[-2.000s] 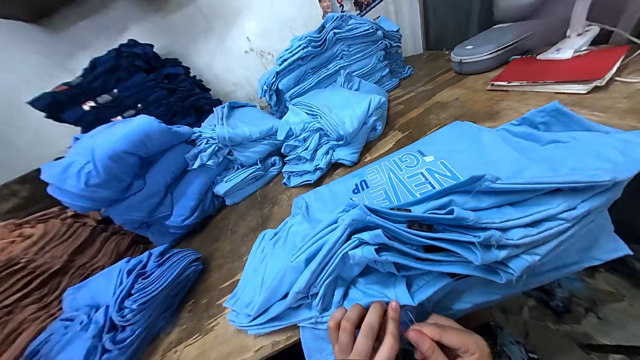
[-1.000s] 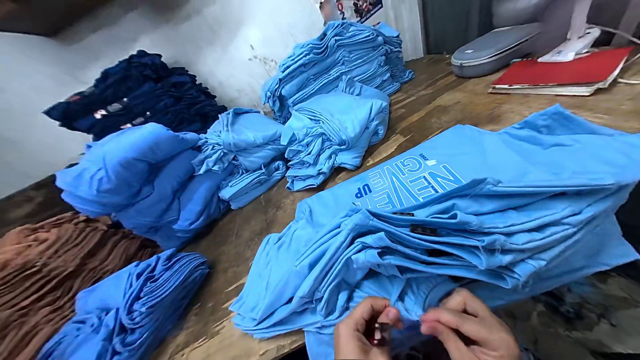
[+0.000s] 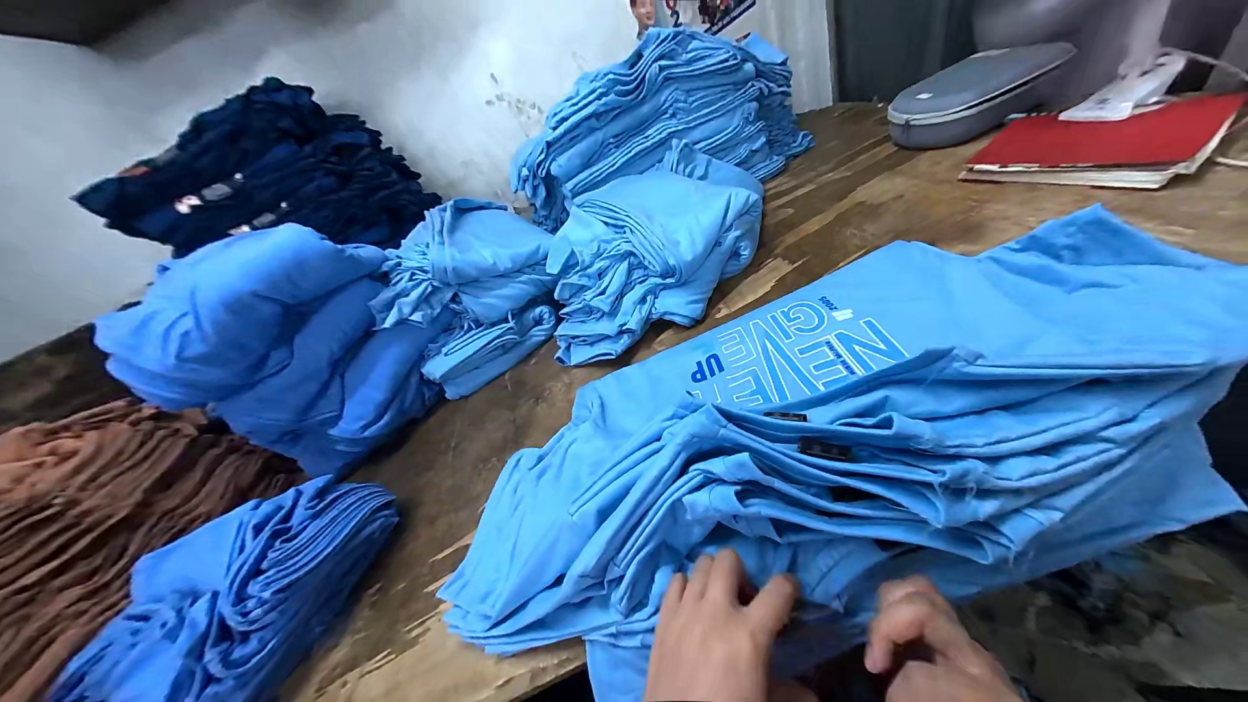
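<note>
A pile of light blue printed T-shirts (image 3: pixel 624 468) lies spread over the table's near edge, with dark neck labels showing between the layers. At the bottom of the pile my left hand (image 3: pixel 721 624) has its fingers on the light blue fabric, thumb a little apart; whether it pinches the cloth is not clear. To its right, my right hand (image 3: pixel 926 634) is curled beside the hanging edge of the fabric, fingers bent and partly blurred. What its fingertips hold cannot be made out.
Folded light blue stacks (image 3: pixel 663 117), a medium blue heap (image 3: pixel 263 331) and a navy pile (image 3: pixel 283 175) stand along the wall. Brown garments (image 3: pixel 127 517) and a blue bundle (image 3: pixel 244 595) lie at left. A grey case (image 3: pixel 975 93) and a red folder (image 3: pixel 1102 141) are at back right.
My hands were close together at the fabric one second ago; now they are farther apart, the left one reaching up onto the cloth. The shirt pile keeps its place.
</note>
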